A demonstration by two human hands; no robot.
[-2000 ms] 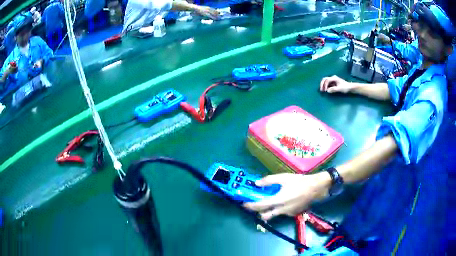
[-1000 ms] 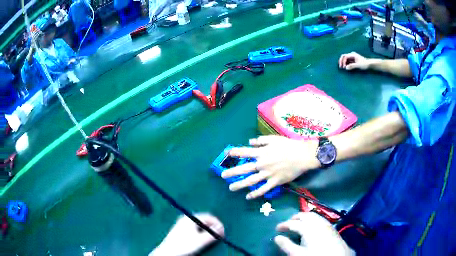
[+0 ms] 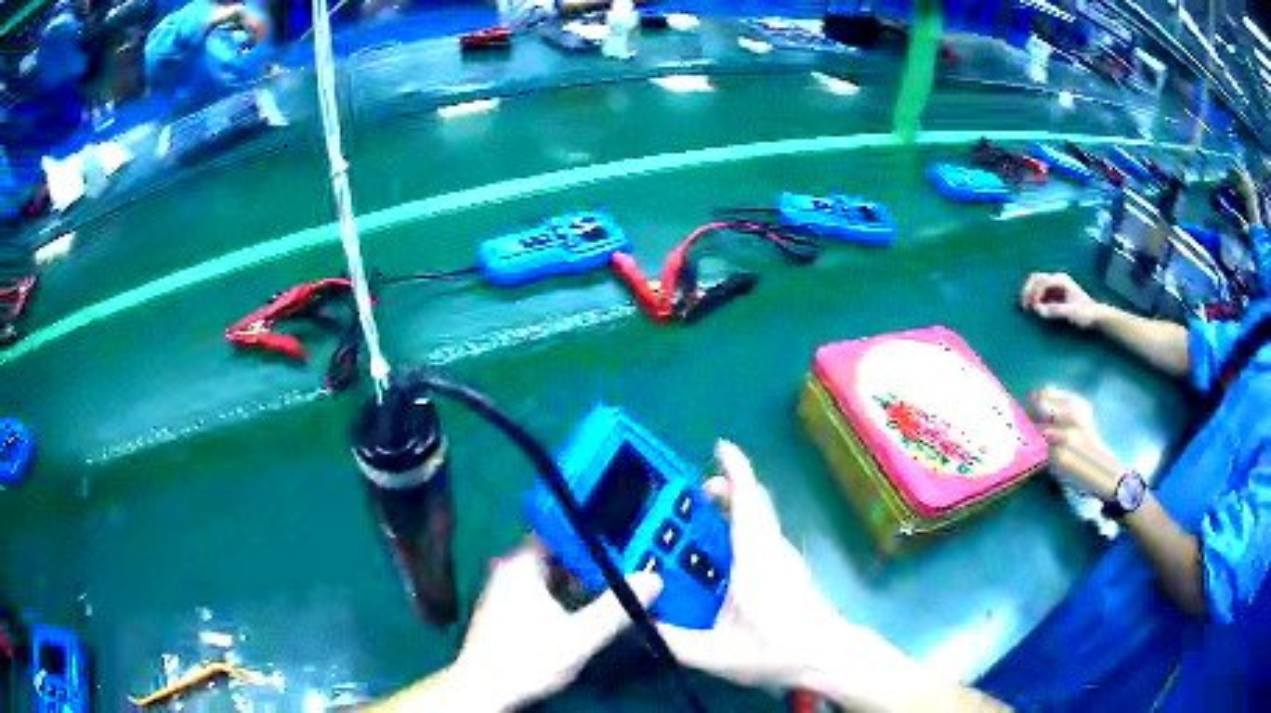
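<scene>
A blue battery tester point(image 3: 634, 508) is held between my two hands in front of me, its dark screen and buttons facing up. My left hand point(image 3: 537, 627) grips its lower left side, and my right hand point(image 3: 767, 585) holds its right side. The black screwdriver cord crosses in front of the tester and hides part of it. The electric screwdriver point(image 3: 404, 488) hangs to the left of the tester, not touching my hands. A bit of red shows below my right wrist; I cannot tell what it is.
A tin with a pink floral lid point(image 3: 927, 418) sits at right, beside another person's hands point(image 3: 1080, 439). Two more testers point(image 3: 555, 248) with red and black clamps point(image 3: 666, 286) lie along the rail point(image 3: 558, 181). An orange-yellow tool point(image 3: 195, 683) lies at lower left.
The tester, earlier on the mat under the other person's hand, is now lifted in both my hands. That person's hand has withdrawn right to the tin. The view has shifted.
</scene>
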